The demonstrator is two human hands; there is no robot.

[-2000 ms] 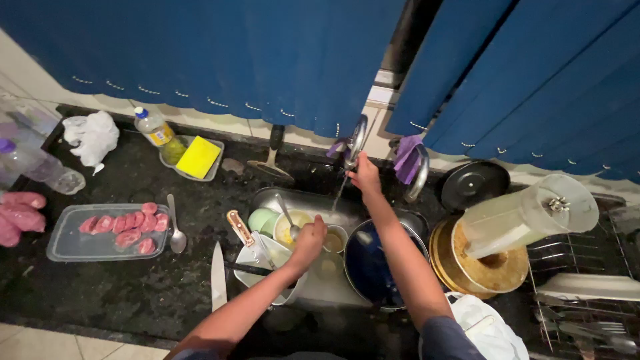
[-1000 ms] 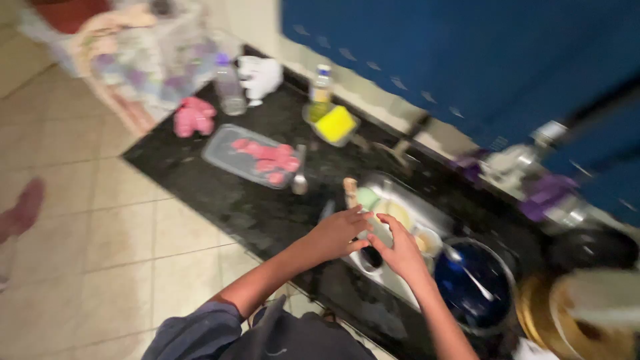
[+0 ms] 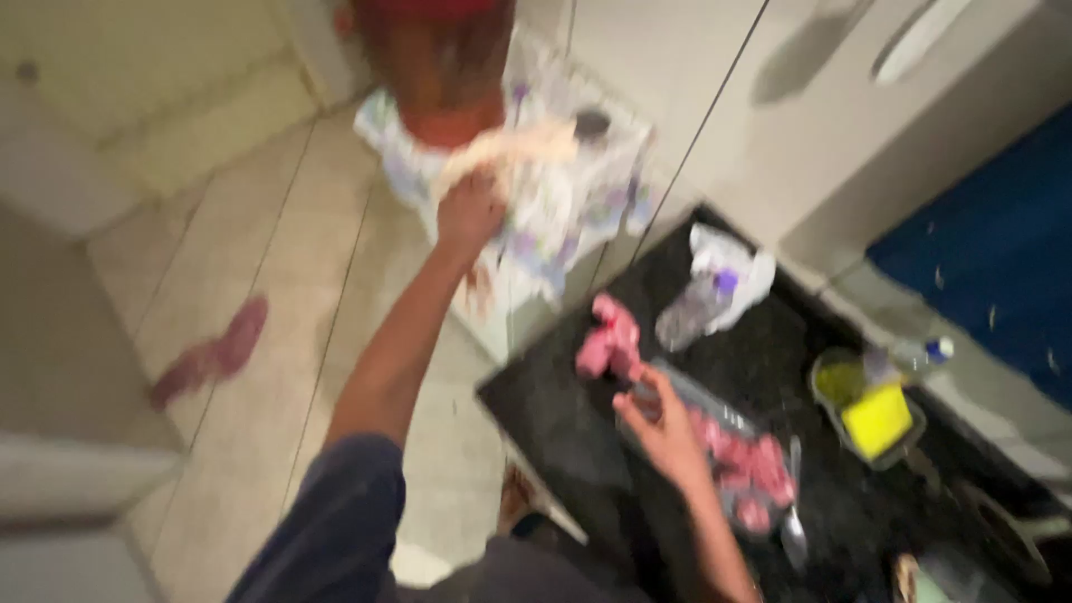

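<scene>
My left hand (image 3: 474, 208) has its fingers closed on a pale peach cloth (image 3: 519, 149), which lies on a surface covered by a floral cloth (image 3: 548, 226). Over the near end of a clear plastic tray (image 3: 699, 389) hangs my right hand (image 3: 666, 423), fingers apart and nothing held. Pieces of pink meat (image 3: 741, 456) lie in that tray. Just beyond the right fingertips is a pink bundle (image 3: 610, 339), blurred. A metal spoon (image 3: 794, 536) rests beside the tray on the black stone counter (image 3: 553, 419).
A clear bottle with a purple cap (image 3: 691, 310) lies by a white plastic bag (image 3: 754, 280). Farther right are a yellow sponge (image 3: 877, 419) in a plastic container and a bottle with a blue cap (image 3: 917, 353). A reddish container (image 3: 452, 100) stands on the floral cloth. A pink object lies on the floor (image 3: 293, 209).
Both hands have left the sink; the left has reached to the peach cloth and closed on it, while the right has come over the meat tray. The view has swung left.
</scene>
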